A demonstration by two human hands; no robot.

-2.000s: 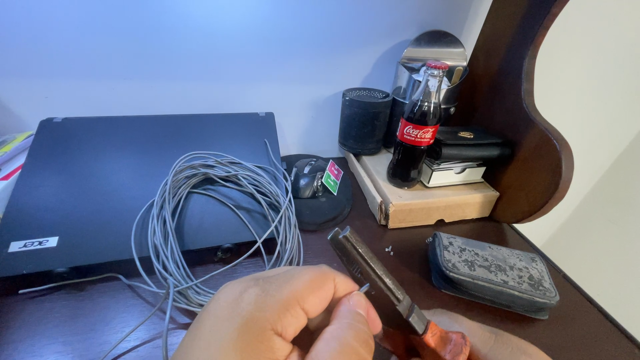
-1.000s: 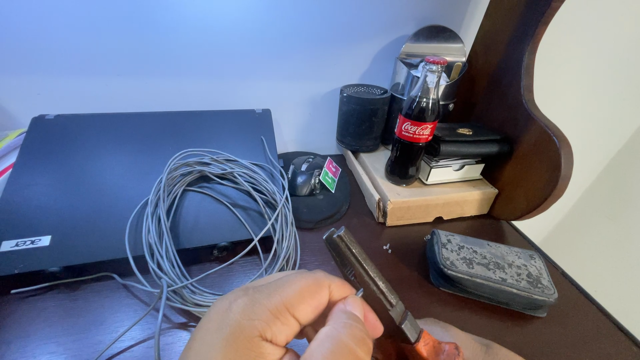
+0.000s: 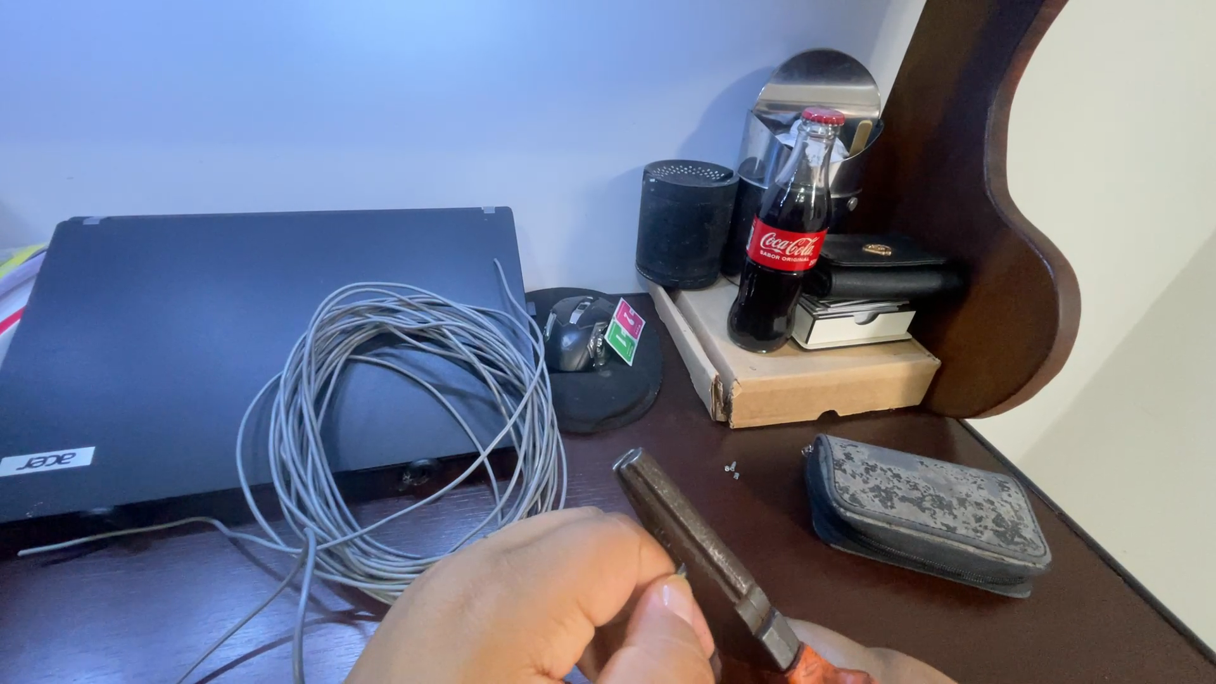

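Note:
At the lower middle, my left hand (image 3: 541,598) pinches a small thin piece, perhaps a wire end, between thumb and forefinger. Its tip shows beside the metal jaws of a red-handled hand tool (image 3: 708,551), which looks like pliers or a crimper. My right hand (image 3: 860,655), mostly cut off by the bottom edge, is around the tool's red handle. Behind my left hand, a coil of grey cable (image 3: 313,475) lies partly over a closed black Acer laptop (image 3: 190,332). Tiny light scraps (image 3: 731,469) lie on the desk right of the jaws.
A worn zip case (image 3: 931,503) lies at the right. Behind it, a cardboard box (image 3: 826,389) carries a Coca-Cola bottle (image 3: 781,247), a black wallet (image 3: 883,266) and a small white box (image 3: 850,326). A mouse (image 3: 573,337) rests on a round black pad beside the laptop.

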